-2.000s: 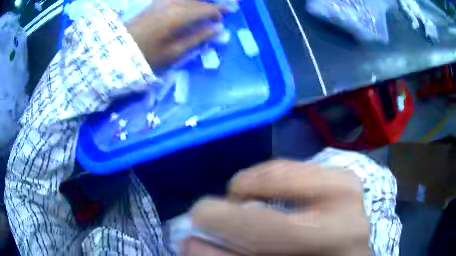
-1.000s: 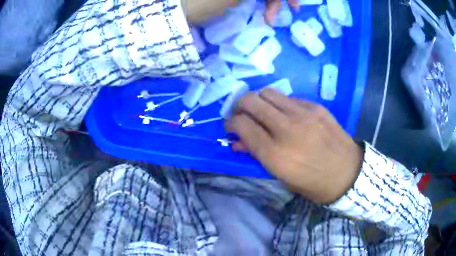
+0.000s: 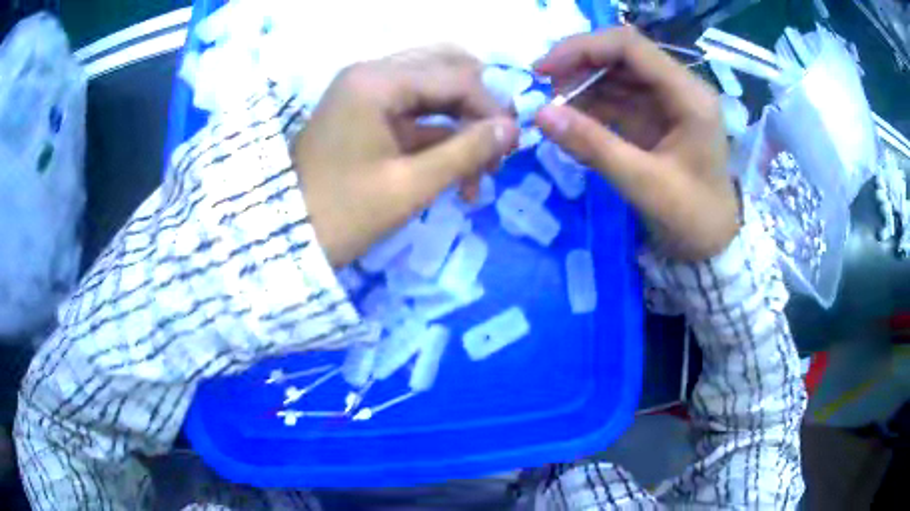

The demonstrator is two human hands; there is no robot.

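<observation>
My left hand (image 3: pixel 399 140) is above the blue tub (image 3: pixel 539 454), its thumb and fingers closed on a small white housing (image 3: pixel 526 103). My right hand (image 3: pixel 654 140) is close beside it, thumb and forefinger pinching a thin white stem piece (image 3: pixel 584 87) whose lower end is at the housing. Whether the two are joined I cannot tell. More white housings (image 3: pixel 496 334) lie in the tub, heaped at the far side. Several stem pieces (image 3: pixel 317 413) lie loose at the tub's near left.
A bulging clear bag (image 3: pixel 40 170) is at the left edge. At the right, a clear container (image 3: pixel 798 210) holds shiny metal bits, with pale long pieces around it. A red object (image 3: pixel 816 371) shows low at the right.
My right hand has risen from the tub's near side to meet my left hand, now holding a stem piece. The stem piece it was touching is gone from the near edge. The view has shifted.
</observation>
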